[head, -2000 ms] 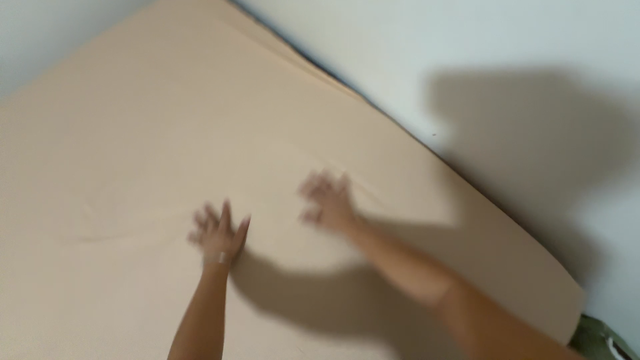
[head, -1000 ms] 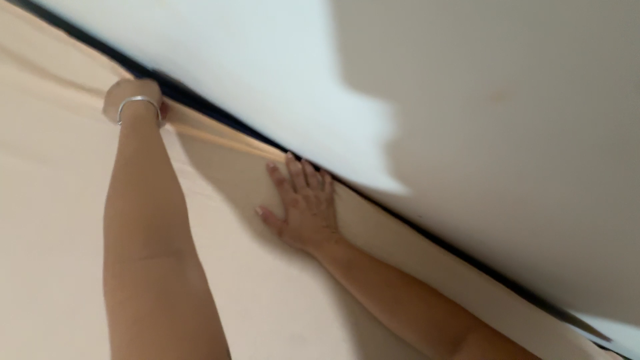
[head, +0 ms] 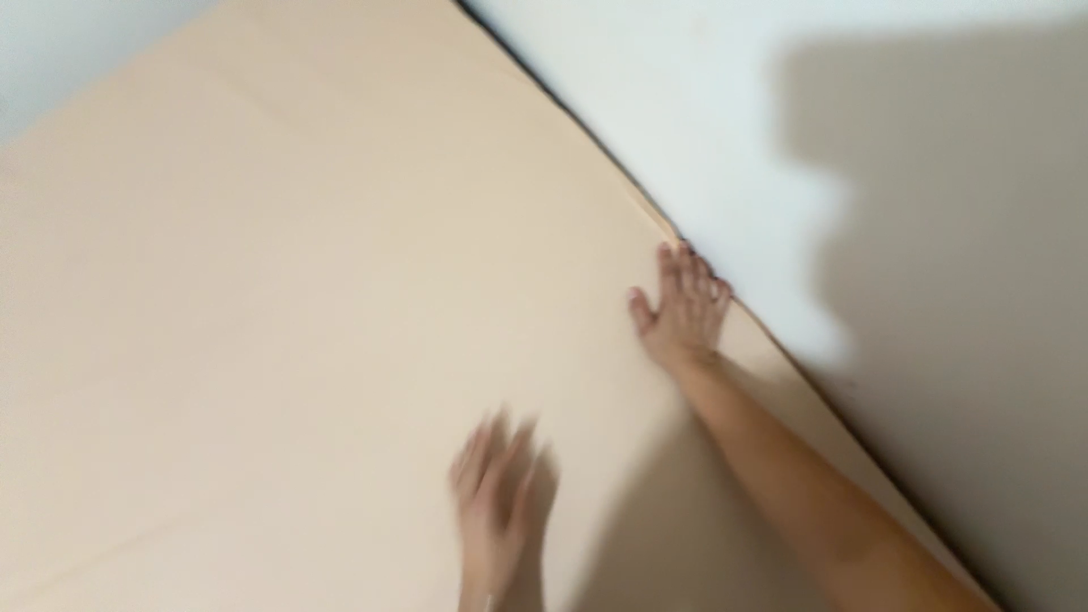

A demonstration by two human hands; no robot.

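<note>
A beige fitted sheet point(head: 357, 280) covers a mattress, its surface mostly smooth with a faint crease at the lower left. My right hand point(head: 682, 314) lies palm down at the mattress's wall-side edge, fingers spread, with the fingertips at the narrow dark gap. My left hand point(head: 503, 489), blurred, is over the sheet at the lower middle with its fingers apart and nothing held; whether it touches the fabric I cannot tell.
A white wall point(head: 680, 102) runs diagonally along the right side of the mattress, with a large shadow on it. Another pale wall point(head: 76, 51) borders the mattress at the upper left.
My left hand has come away from the wall-side edge, where it was a second ago, back over the sheet. My right hand remains at that edge. The view has shifted widely.
</note>
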